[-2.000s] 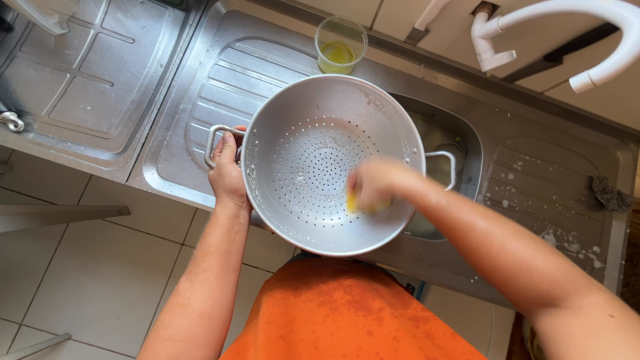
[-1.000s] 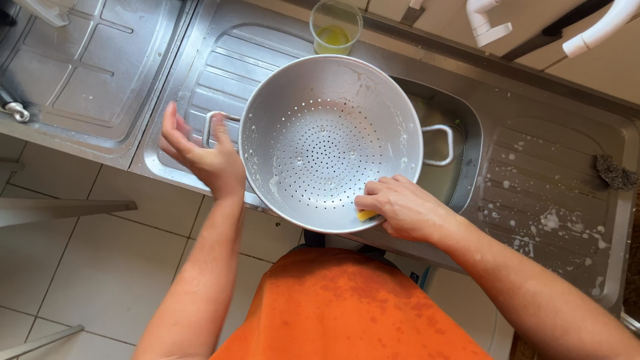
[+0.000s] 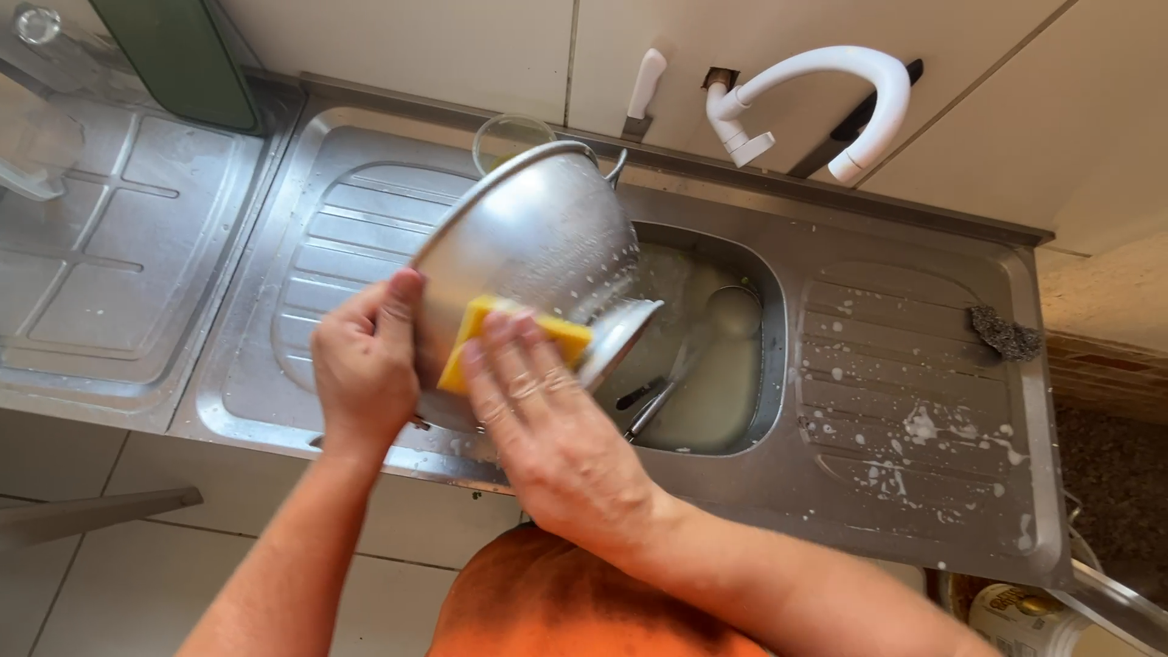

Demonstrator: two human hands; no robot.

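Note:
An aluminum colander point(image 3: 547, 228) is tipped on its side over the steel sink, its outer wall and foot ring facing right. My left hand point(image 3: 370, 365) grips it at the lower left, thumb on the rim; the fingers behind are partly hidden. With fingers laid flat, my right hand point(image 3: 557, 429) presses a yellow sponge point(image 3: 474, 342) against the outer wall near the foot ring. Cloudy water fills the sink basin point(image 3: 774, 365), where a ladle point(image 3: 733, 313) and other utensil handles lie partly under water.
A clear cup point(image 3: 511, 137) stands behind the colander. The white faucet point(image 3: 821, 64) arches from the tiled wall, near a white-handled knife point(image 3: 648, 82). Steel wool point(image 3: 1004, 334) lies on the foam-spotted right drainboard point(image 3: 894, 401). A green board point(image 3: 187, 64) leans at the back left.
The colander has been tipped from showing its inside to showing its outer wall. My left hand, off the handle and spread one second ago, now grips it. The sponge has moved from inside to outside.

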